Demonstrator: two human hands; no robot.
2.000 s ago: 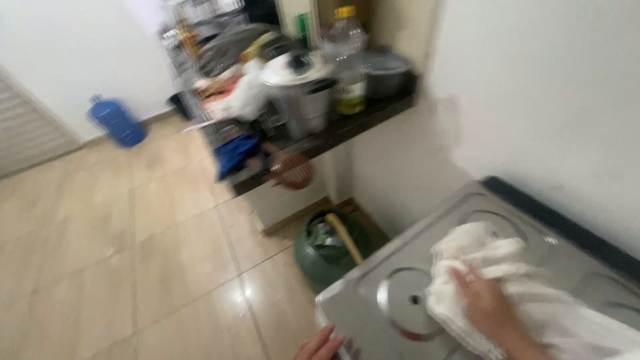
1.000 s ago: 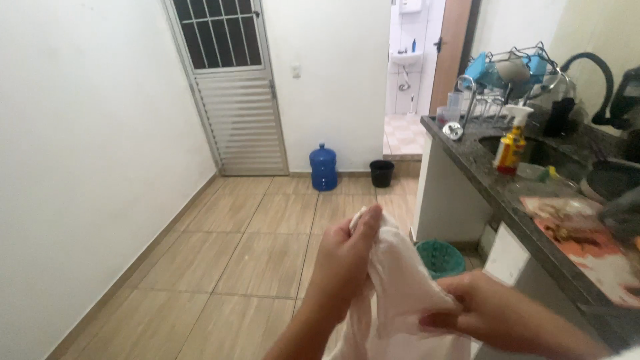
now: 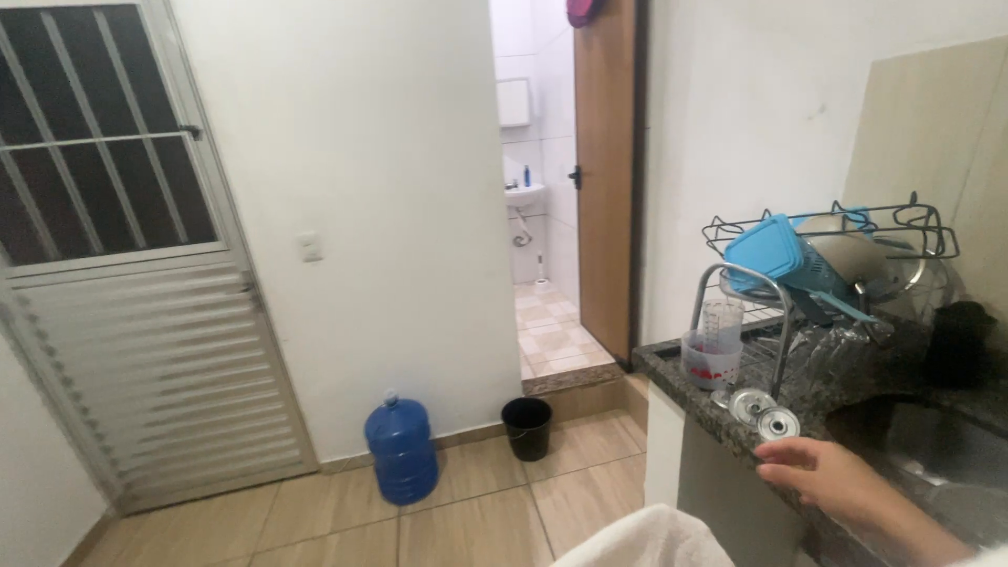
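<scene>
My right hand (image 3: 827, 476) reaches over the edge of the dark granite counter (image 3: 709, 421), its fingertips right by a round metal burner part (image 3: 778, 425); whether they touch cannot be told. A second such part (image 3: 750, 406) lies just behind it, beside a plastic cup with red marks (image 3: 711, 361). At the bottom edge shows a white cloth (image 3: 657, 539). My left hand is out of view, so what it holds is hidden.
A dish rack (image 3: 787, 315) with blue plastic containers (image 3: 764, 250) stands on the counter beside the sink (image 3: 921, 441). On the floor are a blue water jug (image 3: 400, 449) and a black bucket (image 3: 527, 428). A wooden door (image 3: 605, 181) stands open.
My right hand has let go of the cloth and moved to the counter's edge. My left hand has left the view. The view has moved from the stove toward the sink counter.
</scene>
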